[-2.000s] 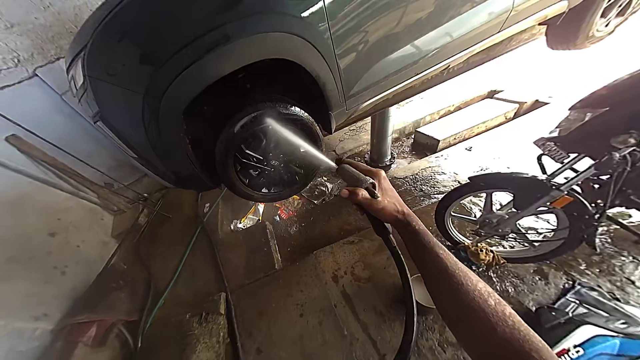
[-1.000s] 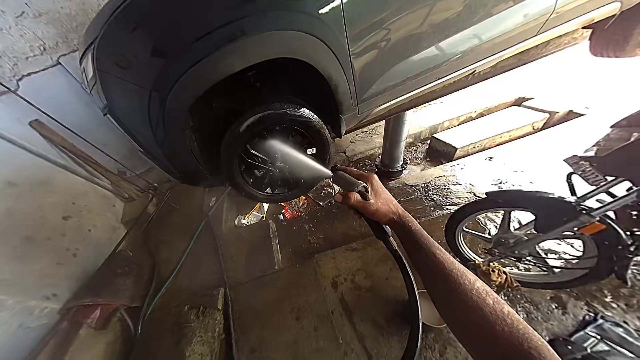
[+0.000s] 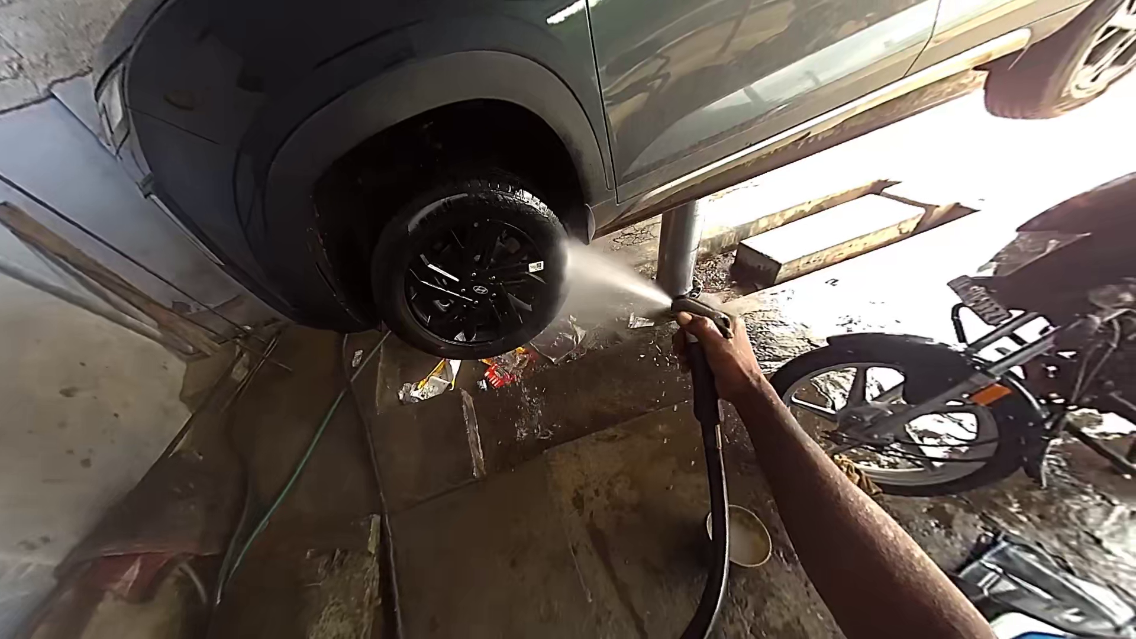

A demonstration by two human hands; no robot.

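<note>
My right hand (image 3: 721, 351) is closed around a spray gun (image 3: 701, 312), whose black hose (image 3: 717, 497) hangs down toward the bottom edge. A white fan of water (image 3: 617, 277) leaves its nozzle toward the upper left and meets the right side of the black front wheel (image 3: 470, 266). The wheel hangs under the arch of a dark car (image 3: 444, 71), its tyre wet and its alloy rim facing me. Behind the gun stands a metal post (image 3: 679, 248). My left hand is out of view.
A parked motorcycle's wheel (image 3: 896, 413) stands to the right of my forearm. Crumpled wrappers (image 3: 508, 366) lie below the car wheel. A green hose (image 3: 297, 470) and a dark cable cross the wet floor at left. A round tub (image 3: 750, 537) sits beside the black hose. Wooden planks (image 3: 106, 275) lean at far left.
My right hand and the spray gun have moved right, away from the wheel. The spray crossed the rim before and now meets the tyre's right edge.
</note>
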